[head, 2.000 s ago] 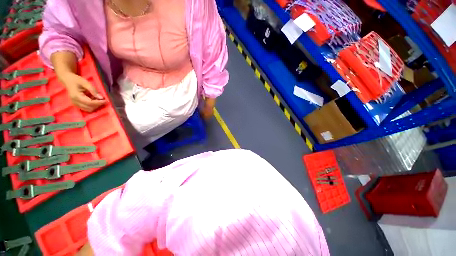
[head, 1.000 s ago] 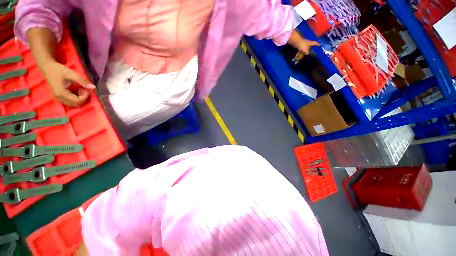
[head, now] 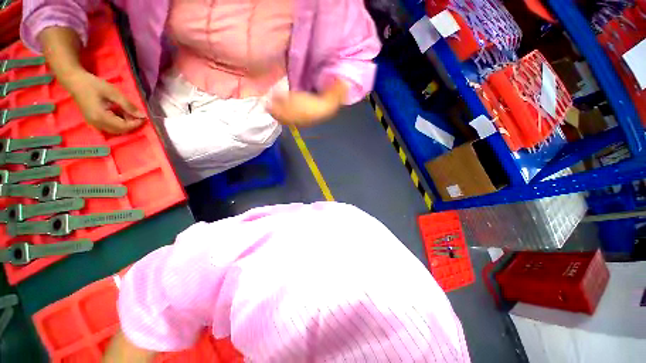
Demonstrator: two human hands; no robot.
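Neither of my hands is in view. A pink striped shoulder and sleeve, seemingly mine, fill the bottom middle, and a bare forearm runs out at the bottom edge, its hand cut off. Beneath the sleeve lies a red tray (head: 79, 310) with square pockets, partly hidden. Beyond it, a larger red tray (head: 145, 181) carries several grey-green strapped smartwatches (head: 58, 225) laid across its left part, their small dark squares showing.
A person in a pink smock stands beyond the bench; one hand is over the large tray, the other blurred before the waist. Green bench mat (head: 106, 259). At right: blue shelving (head: 489, 195) with red trays, cardboard box (head: 464, 174), small red tray on the floor (head: 446, 273), red bin (head: 556, 280).
The other person's far arm reached out to the shelf a second ago and is now back before the waist. The view has shifted slightly. The pink sleeve stays in much the same place.
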